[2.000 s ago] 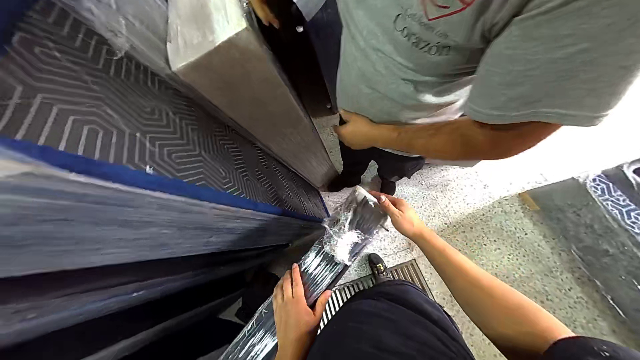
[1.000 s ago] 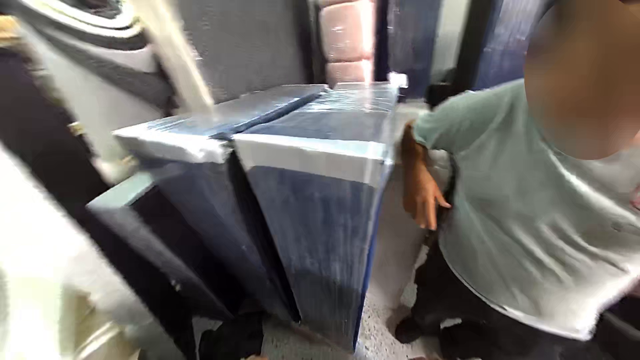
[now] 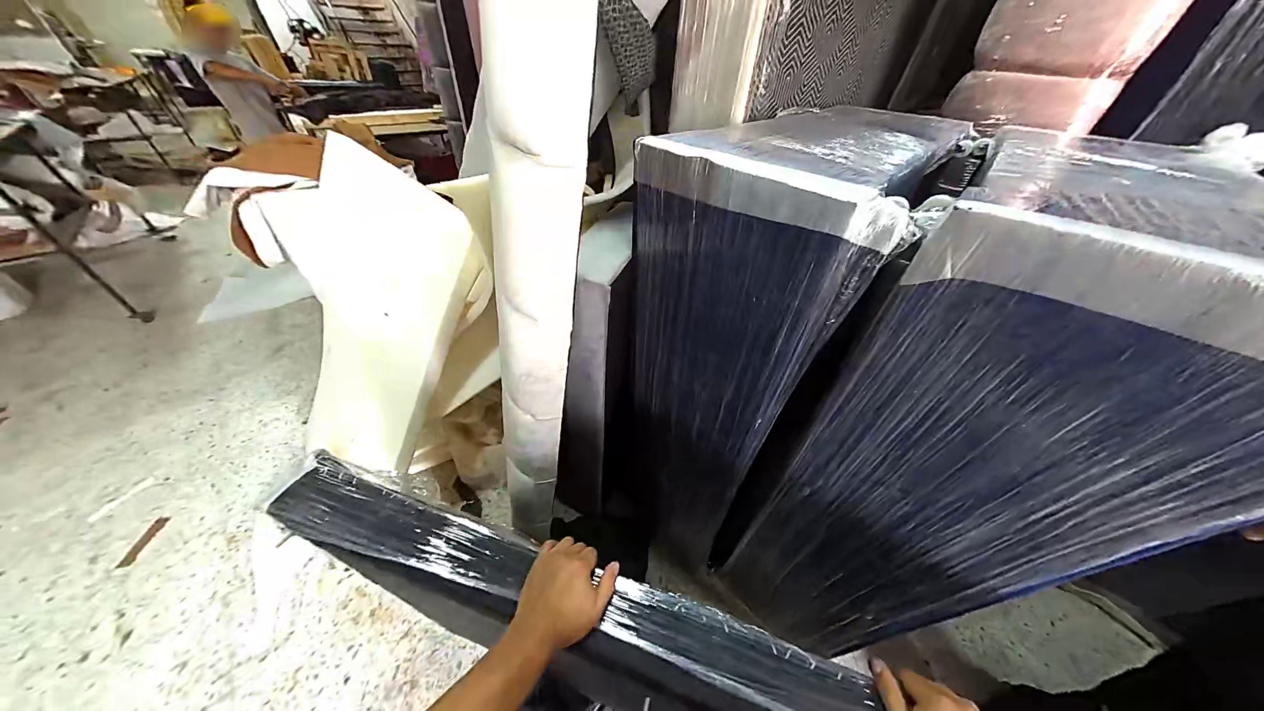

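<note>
A long dark panel (image 3: 425, 538) wrapped in clear plastic film lies across the lower part of the head view, one end toward the lower left. My left hand (image 3: 568, 592) grips its upper edge near the middle. At the panel's right end my right hand (image 3: 913, 688) holds on, partly cut off by the bottom of the view. Beyond the panel stand a film-wrapped dark blue upholstered piece (image 3: 741, 296) and a wider one (image 3: 1047, 425), with a narrow dark gap between them.
A tall white padded roll (image 3: 538, 247) stands beside cream sheet material (image 3: 385, 296). Pink wrapped cushions (image 3: 1047, 59) are behind. Speckled floor (image 3: 197, 444) shows at left, with a brown scrap (image 3: 143, 542). A person (image 3: 232, 84) stands near a far worktable (image 3: 385, 120).
The view has swung far to the left. Two seconds ago both hands were on a wrapped piece near a person in a grey shirt; now they hold the long panel across the front.
</note>
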